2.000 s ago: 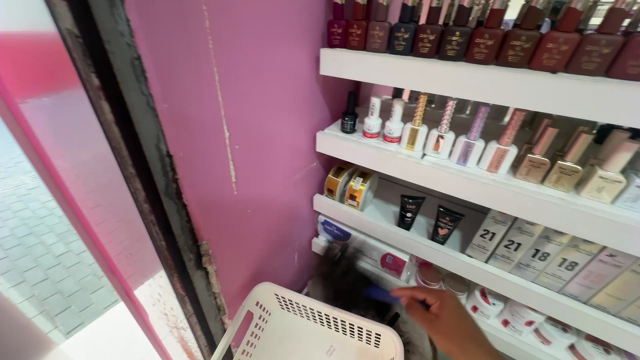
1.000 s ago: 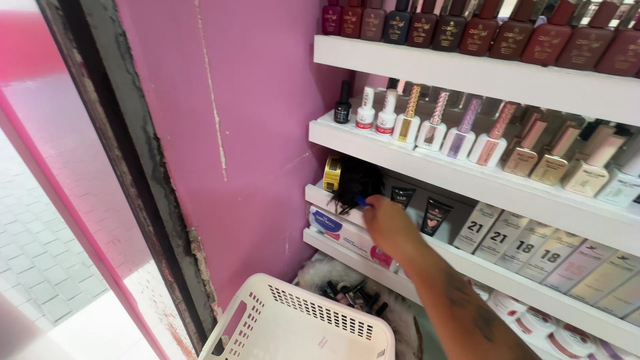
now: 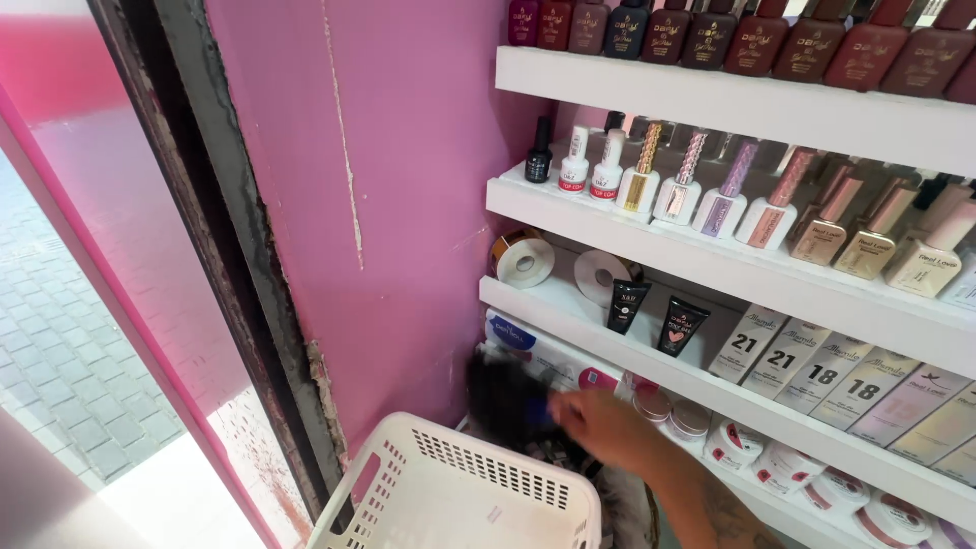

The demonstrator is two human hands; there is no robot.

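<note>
My right hand [image 3: 591, 427] reaches in from the lower right, closed on a black feather duster [image 3: 503, 393] with a blue handle part at my fingers. The duster is blurred and lies in front of the lower shelf, by a white box [image 3: 534, 351] with blue and pink print. A white perforated plastic basket [image 3: 473, 496] sits just below it. On the shelf above stand two paper rolls [image 3: 524, 263] and black tubes [image 3: 627, 306], [image 3: 681, 326]. My left hand is out of view.
White shelves [image 3: 686, 84] on the right hold gel polish bottles [image 3: 709, 38], more bottles [image 3: 720, 202], boxes [image 3: 801, 370] and round jars [image 3: 785, 465]. A pink wall [image 3: 404, 152] and a worn dark door frame [image 3: 252, 252] stand left. Small items on pale fur lie behind the basket.
My right hand and the duster have moved down from the shelf with the rolls to the lower shelf. The rolls, partly covered a second ago, now show and sit differently.
</note>
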